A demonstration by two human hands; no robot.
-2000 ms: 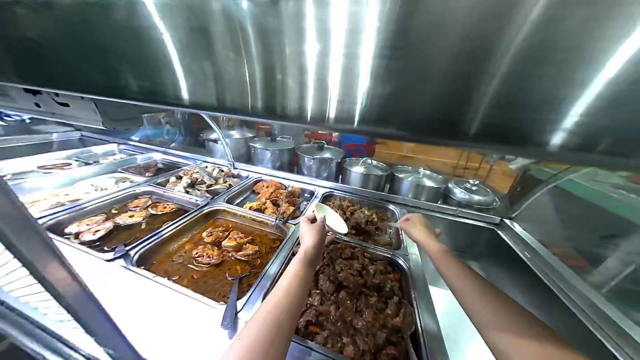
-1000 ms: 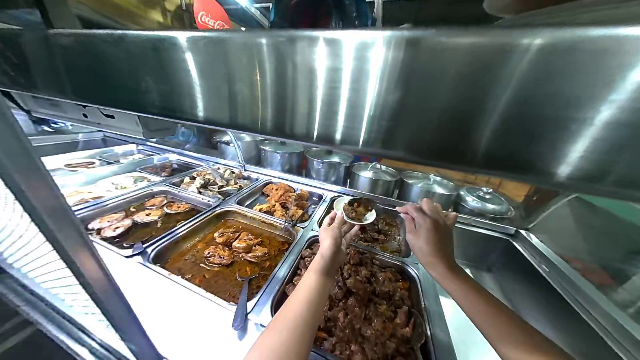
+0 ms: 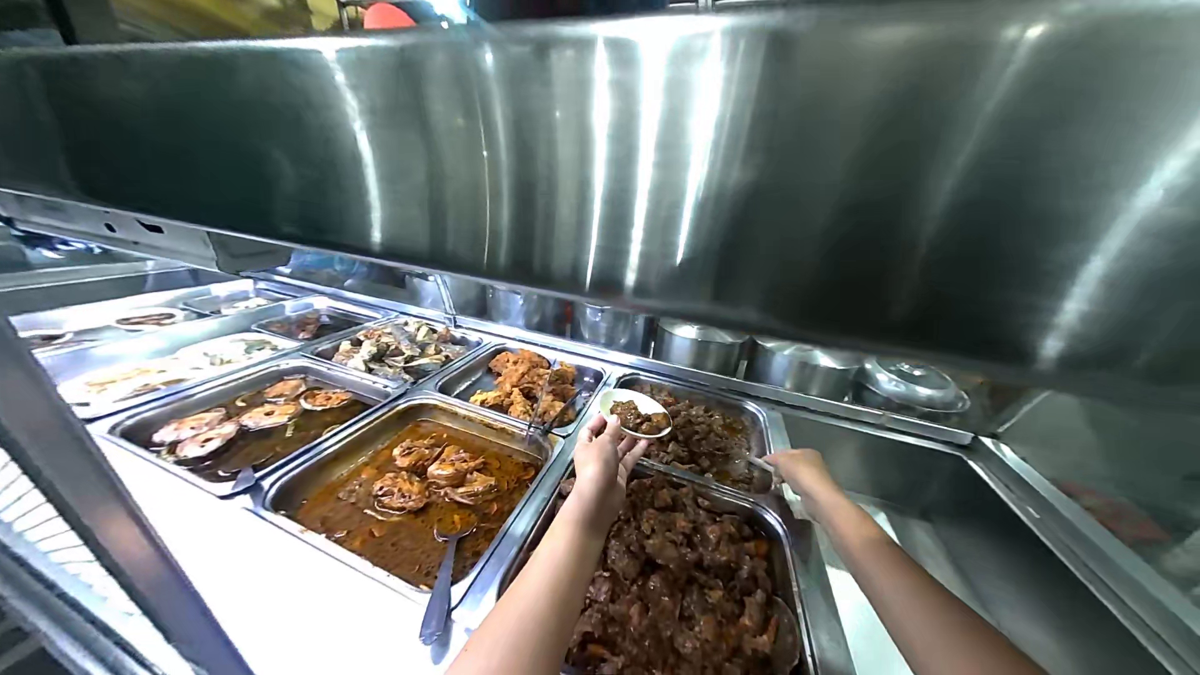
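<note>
My left hand [image 3: 605,457] holds a small white oval dish [image 3: 661,427] with pieces of brown meat stew on it, over the left edge of the rear metal tray of brown stew [image 3: 698,427]. At that tray's right side, my right hand [image 3: 802,474] is closed on the handle of a utensil [image 3: 761,464]; its far end is hidden in the stew. Below both hands lies a larger tray of dark meat stew [image 3: 675,572], with a spoon [image 3: 786,636] at its right side.
Left of my arms is a tray of fish in brown sauce [image 3: 412,497] with a serving spoon [image 3: 441,586]. Behind it stands fried food [image 3: 530,384]. Lidded metal pots [image 3: 701,349] line the back. A steel panel [image 3: 562,169] spans above, and a metal post [image 3: 103,525] slants at left.
The dish was bare two seconds ago and now holds stew. My right hand has lowered from beside the dish to the right side of the rear tray.
</note>
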